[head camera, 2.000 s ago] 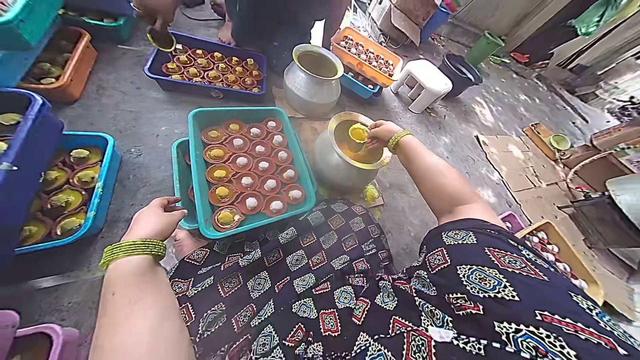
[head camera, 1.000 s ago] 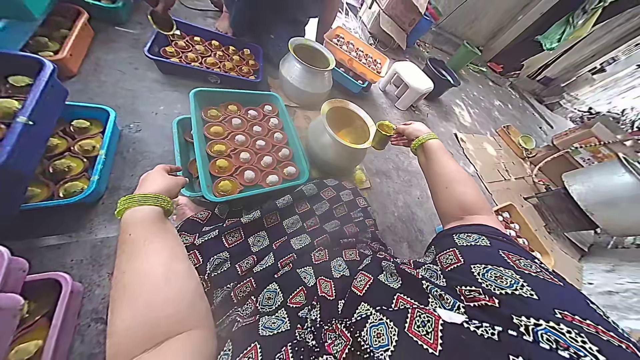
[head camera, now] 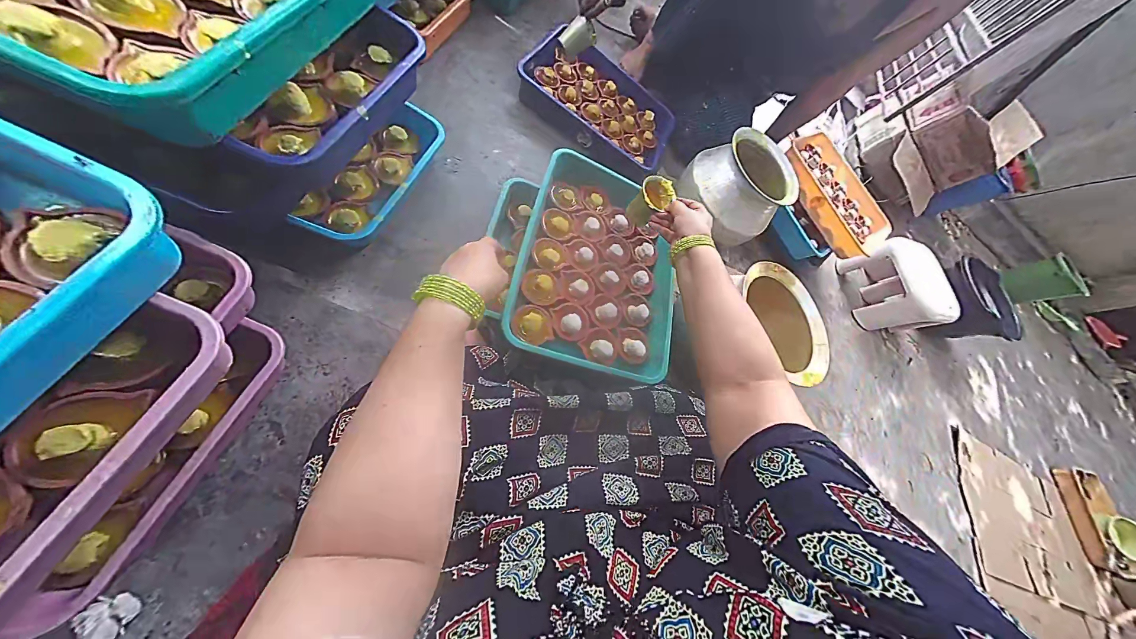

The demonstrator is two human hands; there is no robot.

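Observation:
A teal plastic tray (head camera: 673, 342) in front of my lap holds rows of small clay lamps. Lamps in its left column and some at the top hold yellow liquid; the others show white lumps. My right hand (head camera: 683, 217) grips a small metal cup (head camera: 652, 197), yellow inside, tilted above the tray's upper right part. My left hand (head camera: 479, 271) is at the left side, by the edge of a second teal tray (head camera: 501, 209) partly under the first; its fingers are partly hidden. The wide-mouthed metal pot (head camera: 785, 324) with yellowish liquid stands right of my right forearm.
Stacked trays of filled lamps stand at left, among them a pink tray (head camera: 213, 355) and a blue tray (head camera: 160, 235). Ahead, another person is beside a dark blue tray (head camera: 661, 160). A second metal pot (head camera: 723, 191), an orange tray (head camera: 874, 226) and a white stool (head camera: 923, 284) stand at right.
My right hand has carried the cup from the metal pot's mouth to above the lamps in the teal tray. My left hand remains at the trays' left side. The view has shifted left.

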